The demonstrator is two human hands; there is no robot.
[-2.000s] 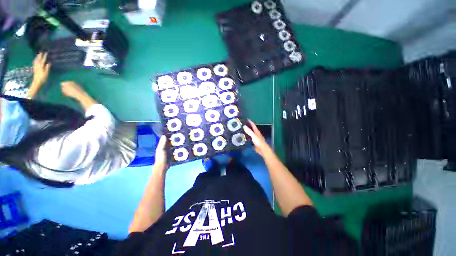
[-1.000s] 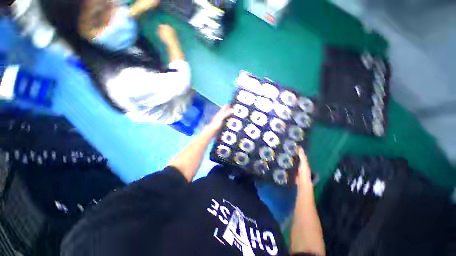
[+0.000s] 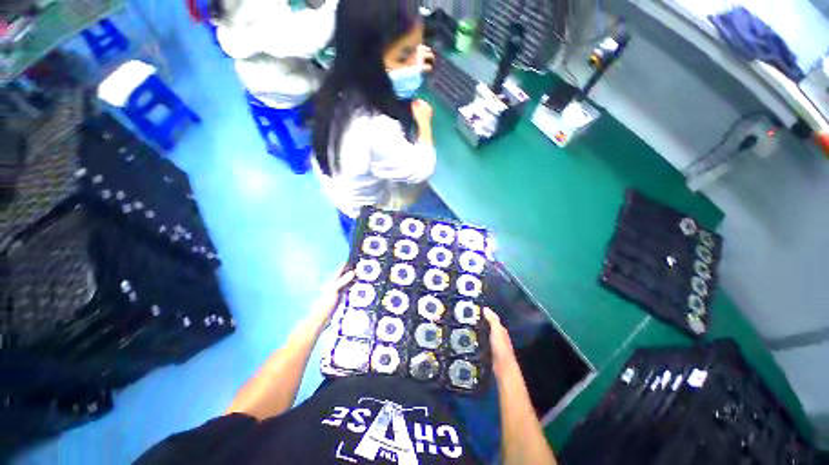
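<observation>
A black blister tray (image 3: 414, 292) is held in front of my body, away from the bench. Its pockets hold rows of silver-white ring modules (image 3: 394, 301) with dark centres; the ones at the lower right look darker. My left hand (image 3: 338, 289) grips the tray's left edge, and my right hand (image 3: 495, 329) grips its right edge. The fingers under the tray are hidden.
A second black tray (image 3: 650, 259) with several modules along one side lies on the green bench (image 3: 554, 218). Stacked black trays stand at lower right (image 3: 682, 409) and on the left (image 3: 136, 245). A masked person (image 3: 377, 150) sits ahead. Blue stools (image 3: 159, 109) stand on the floor.
The view has swung left. The held tray has moved off the bench front toward the blue floor. The second tray now appears farther right. Both hands still hold the tray.
</observation>
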